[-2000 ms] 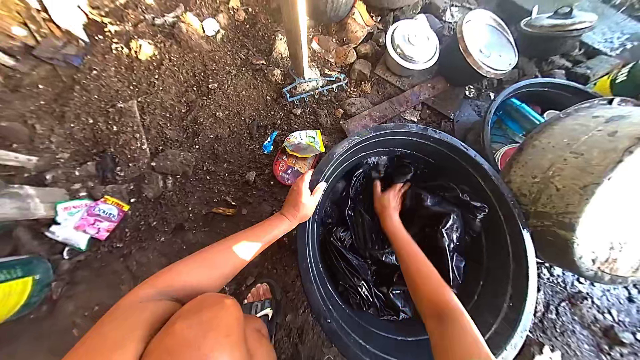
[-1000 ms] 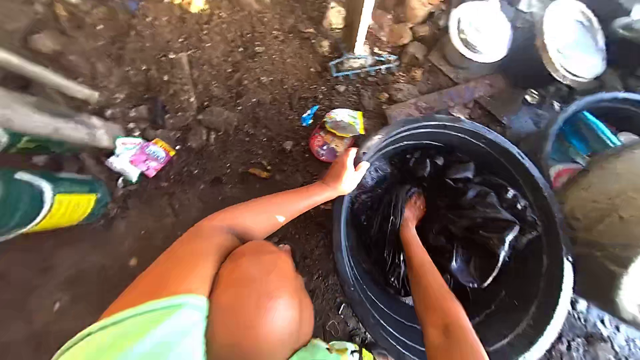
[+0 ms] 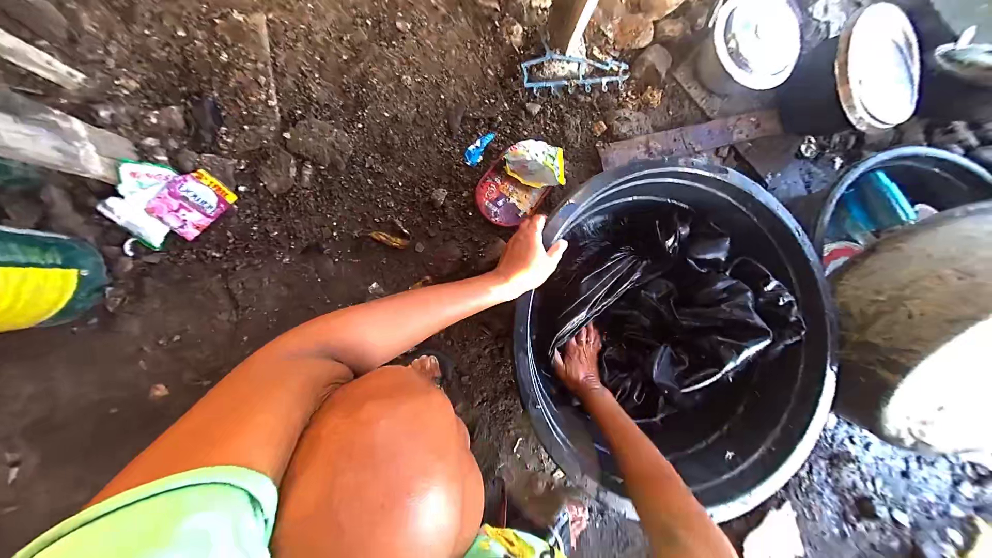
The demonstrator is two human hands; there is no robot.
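Note:
A large round black plastic tub (image 3: pixel 810 325) stands on the dirt ground. Wet, shiny black fabric (image 3: pixel 697 310) lies bunched inside it. My left hand (image 3: pixel 531 256) grips the tub's rim on its left side, with the thumb over the edge. Inside the tub, my right hand (image 3: pixel 581 356) presses on the near left part of the fabric, fingers spread; whether it grips any of the fabric cannot be told.
Beyond the tub are lidded metal pots (image 3: pixel 756 43), a board (image 3: pixel 690 139) and a blue plastic hanger (image 3: pixel 573 74). A second tub (image 3: pixel 907 159) and a large dull metal vessel (image 3: pixel 914 310) stand at right. A red dish (image 3: pixel 496 194) and sachets (image 3: pixel 190 205) lie on the ground.
My right hand has moved from the middle of the fabric toward the tub's near left side. My left hand stays on the rim. The fabric has shifted in the tub.

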